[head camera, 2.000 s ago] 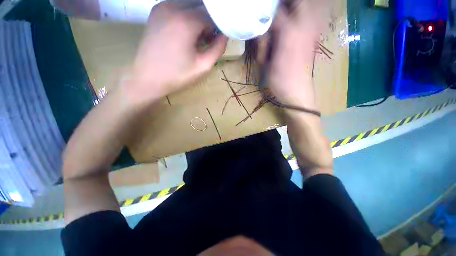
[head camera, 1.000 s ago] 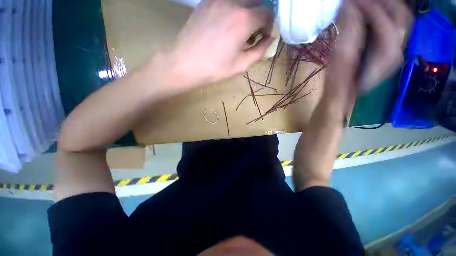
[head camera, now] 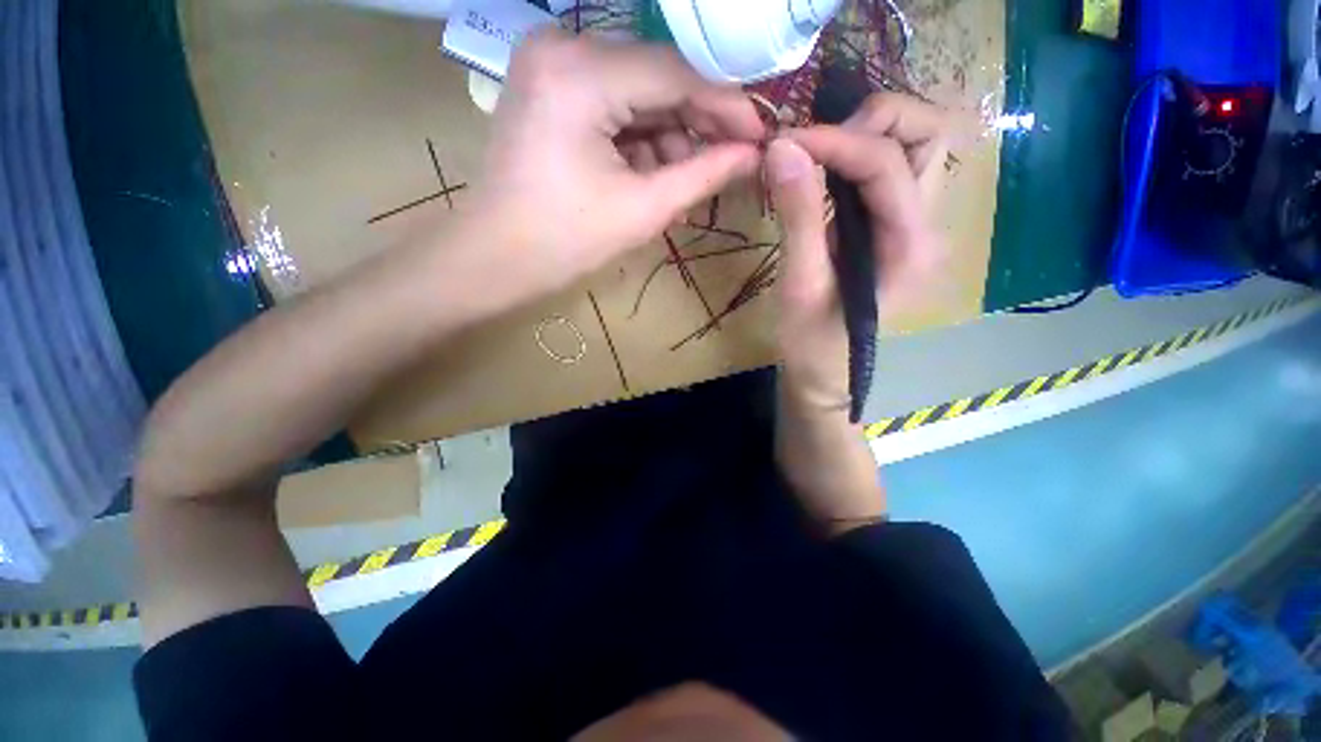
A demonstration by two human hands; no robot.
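My left hand (head camera: 594, 160) has thumb and forefinger pinched, seemingly on a thin wire, just below the white ear cup (head camera: 746, 32). My right hand (head camera: 884, 189) holds the black handle of the soldering iron (head camera: 858, 297) against the palm, while its thumb and forefinger meet my left fingertips. The iron's tip cannot be made out. The ear cup is cut off by the top edge. Dark-red wires (head camera: 746, 290) lie loose below the hands and bundled behind them. A white printed rectangle (head camera: 485, 36), perhaps a battery, lies beyond my left hand.
Brown board (head camera: 319, 131) on a green bench, with crossed wires (head camera: 436, 189) at left and a pale wire ring (head camera: 561, 341) near the front. White stacked trays (head camera: 65, 334) stand at far left. At right, a blue bin (head camera: 1145, 232) holds the soldering station (head camera: 1224, 152) with a red-lit display.
My right hand has come back from the right, now clearly with the soldering iron, and meets my left fingertips. The printed rectangle and crossed wires now show at left. The view has shifted.
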